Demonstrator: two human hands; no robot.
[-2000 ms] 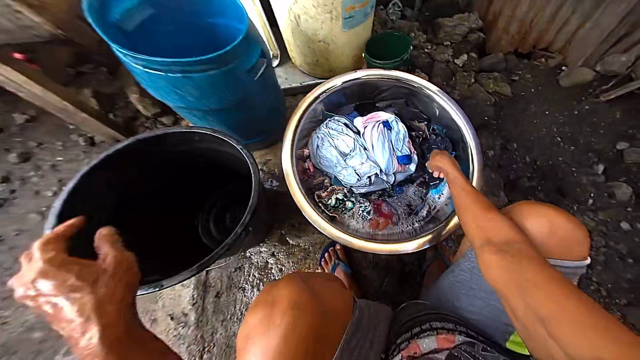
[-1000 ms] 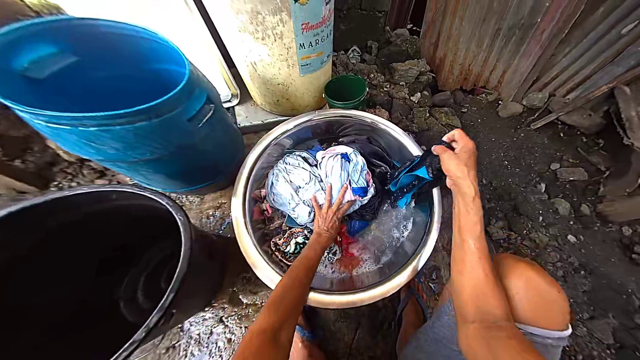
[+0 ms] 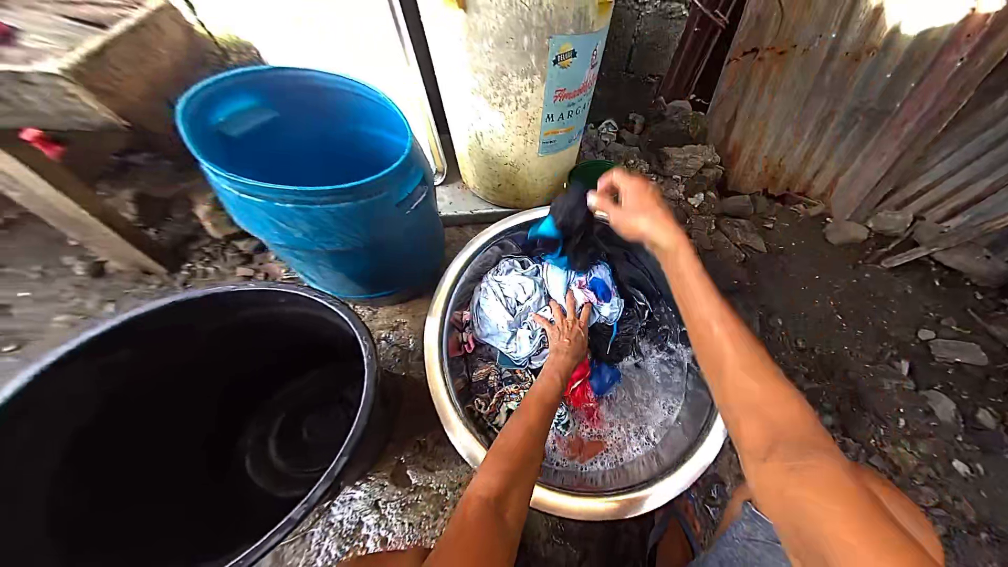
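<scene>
A round metal basin holds wet clothes and sudsy water. My left hand lies with fingers spread on a bundle of pale cloth in it. Over the basin's far rim, my right hand grips a black and blue garment, which hangs down onto the pile. Red cloth and a patterned cloth lie nearer to me, beside my left forearm. Dark cloth sits at the basin's right side, partly under water.
At the left stands a large black tub, with a blue plastic drum behind it. Beyond the basin are a stained pale container with a label and a small green bucket. Stones and rusty corrugated sheets lie to the right.
My left hand has come from over the black tub onto the pale cloth. My right hand has lifted the black and blue garment and moved it from the basin's right side to its far side.
</scene>
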